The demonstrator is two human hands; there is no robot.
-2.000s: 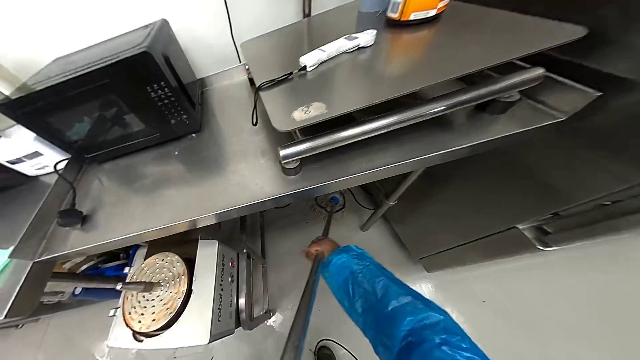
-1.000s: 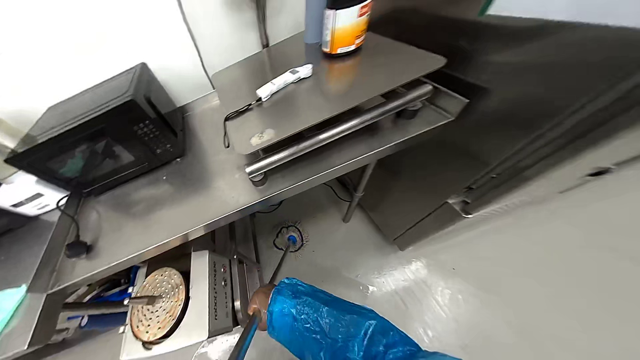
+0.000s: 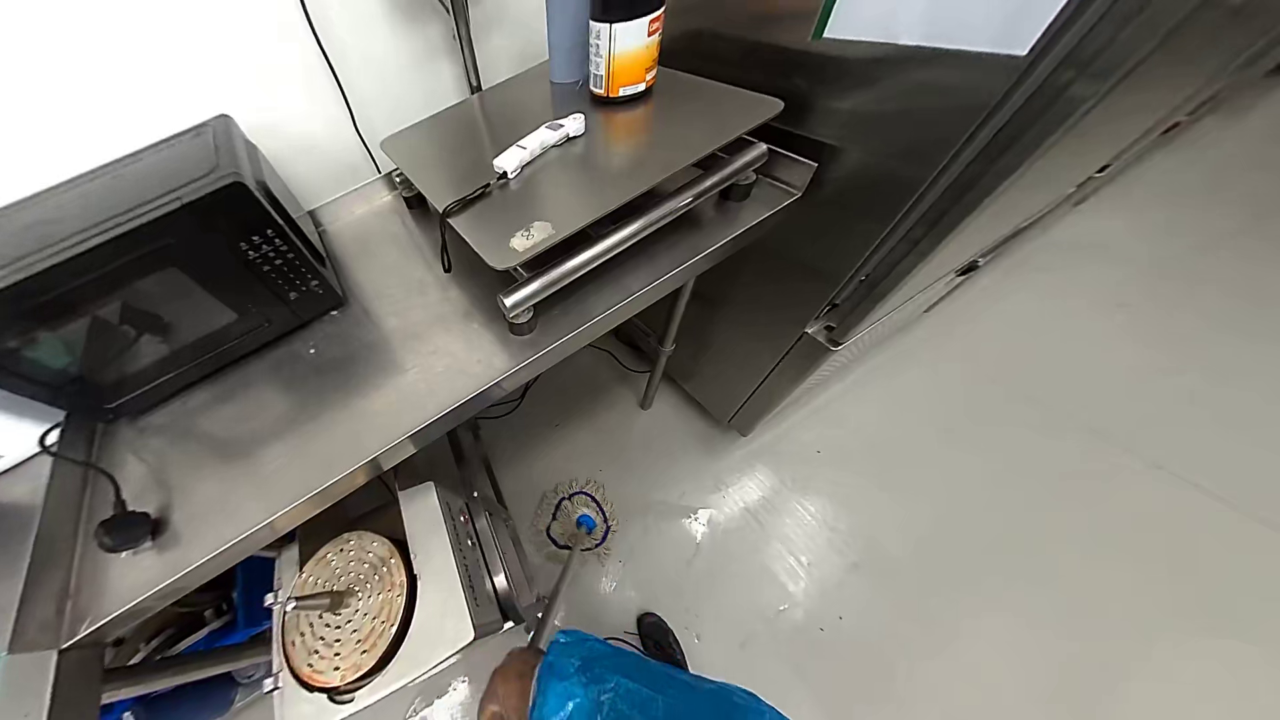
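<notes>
My right hand (image 3: 508, 685), at the bottom edge in a blue plastic sleeve (image 3: 640, 690), is closed around the metal handle (image 3: 560, 600) of a string mop. The mop's round head (image 3: 578, 520), off-white strands with a blue centre, rests on the grey floor just out from the steel table's front edge. It lies to the right of a low metal food machine with a perforated round disc (image 3: 345, 610). My left hand is out of the picture.
On the steel table (image 3: 400, 330) stand a black microwave (image 3: 150, 270) and a raised steel platform (image 3: 600, 150) bearing a white handheld device (image 3: 538, 145) and a bottle (image 3: 625, 50). A table leg (image 3: 668, 345), a steel cabinet (image 3: 770, 250) and a dark shoe (image 3: 660, 640) border the floor.
The mop head has moved out from beside the table's underside onto the more open floor, toward me. My right hand has stayed on the handle. The view has shifted right.
</notes>
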